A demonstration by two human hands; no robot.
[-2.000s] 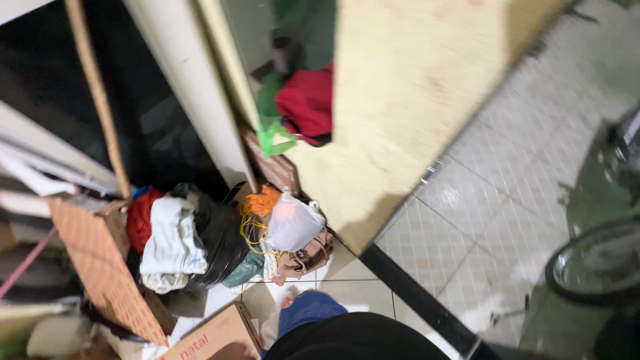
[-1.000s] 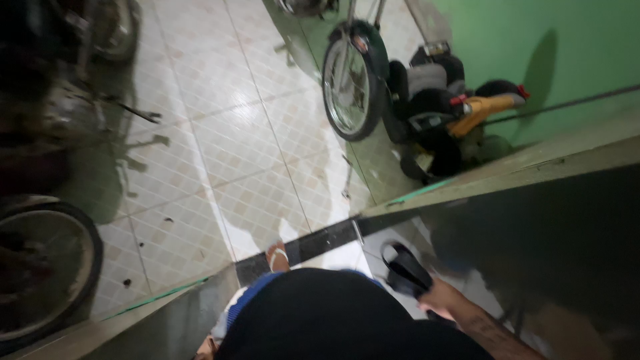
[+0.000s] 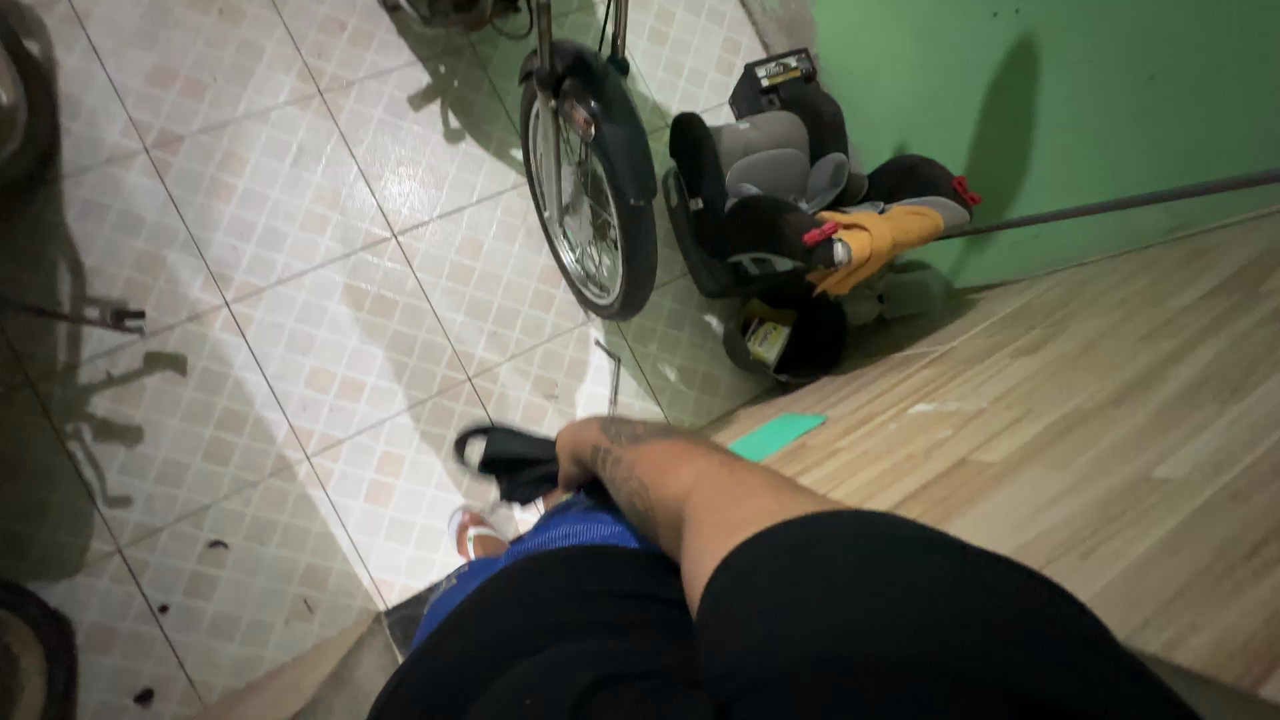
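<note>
My right hand, at the end of a tattooed forearm, is closed on a black strapped item, perhaps a bag or a sandal; blur leaves its kind unclear. The item is beside my blue shorts, above the tiled floor. My foot in a white flip-flop shows just below it. My left hand is outside the view.
Ahead stands a motorcycle's front wheel. Right of it, a grey and black child car seat with an orange cloth is near the green wall. A wood-patterned surface slants along the right. A tyre shows at lower left.
My right hand, holding the black item, has moved from the right of my body to in front of it. The view has swung from the heaped clothes to the motorcycle area.
</note>
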